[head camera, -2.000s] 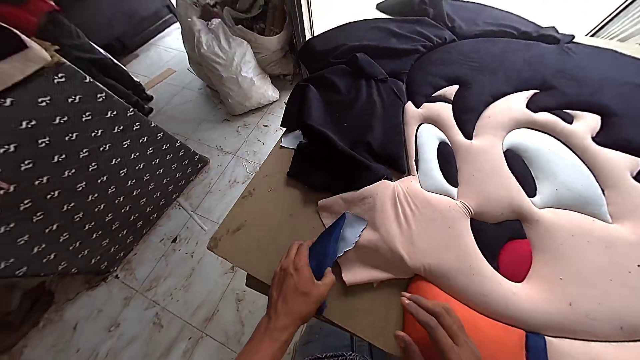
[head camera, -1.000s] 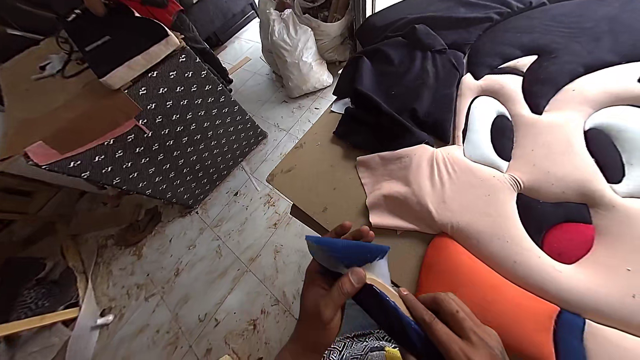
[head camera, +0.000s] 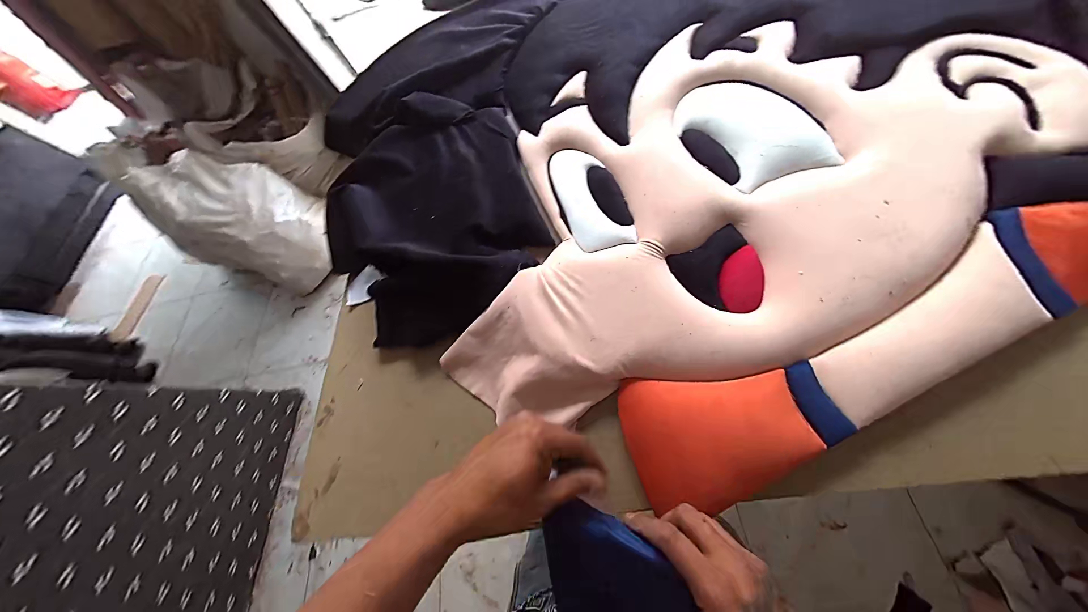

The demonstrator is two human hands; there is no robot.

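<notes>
A blue fabric-covered piece (head camera: 608, 557) lies low in the head view, at the near edge of the board. My left hand (head camera: 531, 467) is at its upper end with thumb and fingers curled; whether they pinch the fabric is unclear. My right hand (head camera: 710, 552) grips the piece along its right side. Beyond my hands lies a large padded cartoon face (head camera: 816, 246) with white eyes, a red tongue and black hair. A loose flap of peach fabric (head camera: 527, 357) spreads from its left side. An orange padded section (head camera: 714, 433) with a blue band is just above my right hand.
The brown board (head camera: 382, 450) bears the padded figure. Black fabric (head camera: 433, 204) is bunched at its left. A whitish sack (head camera: 229, 212) stands on the tiled floor (head camera: 212, 314). A dark patterned panel (head camera: 144, 493) is at the lower left, and scraps lie on the floor at the lower right.
The view has swung right and nearer the padded face. My left hand, around the blue piece a second ago, is now at its upper end; my right hand remains on its side.
</notes>
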